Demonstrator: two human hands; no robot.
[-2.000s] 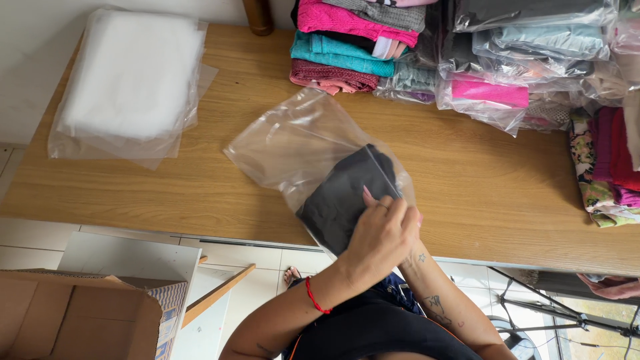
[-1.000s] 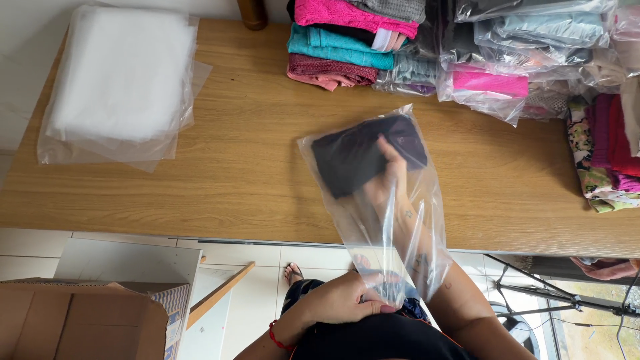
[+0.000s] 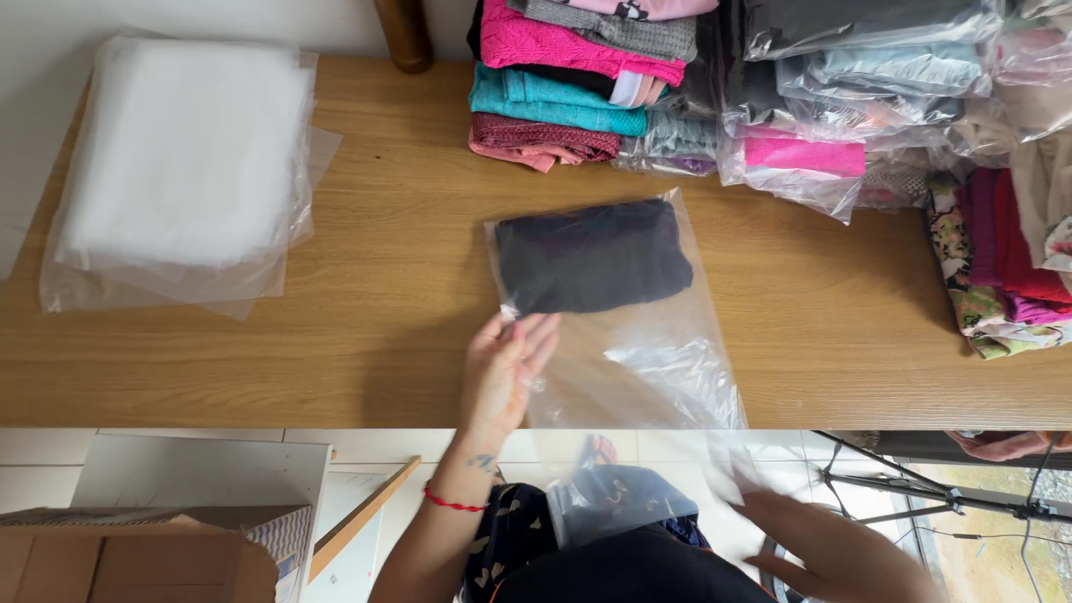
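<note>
A folded dark garment (image 3: 595, 255) lies at the far end of a clear plastic bag (image 3: 632, 360) on the wooden table. The bag's near part hangs past the table's front edge. My left hand (image 3: 507, 364), with a red cord bracelet at its wrist, holds the bag's left side edge just below the garment. Blurred by motion, my right hand (image 3: 754, 494) is at the bag's lower right side, in front of the table edge; whether its fingers grip the plastic cannot be told.
A stack of clear plastic bags (image 3: 184, 159) lies at the table's left. Folded clothes (image 3: 578, 75) and bagged garments (image 3: 879, 75) are piled at the back right, with more folded clothes (image 3: 997, 251) at the right edge. Below are an open cardboard box (image 3: 159, 569) and a black metal stand (image 3: 921, 494).
The right hand, inside the bag on the garment one second ago, is out of it at the lower right. My left hand has moved from the bag's near end up to its left side.
</note>
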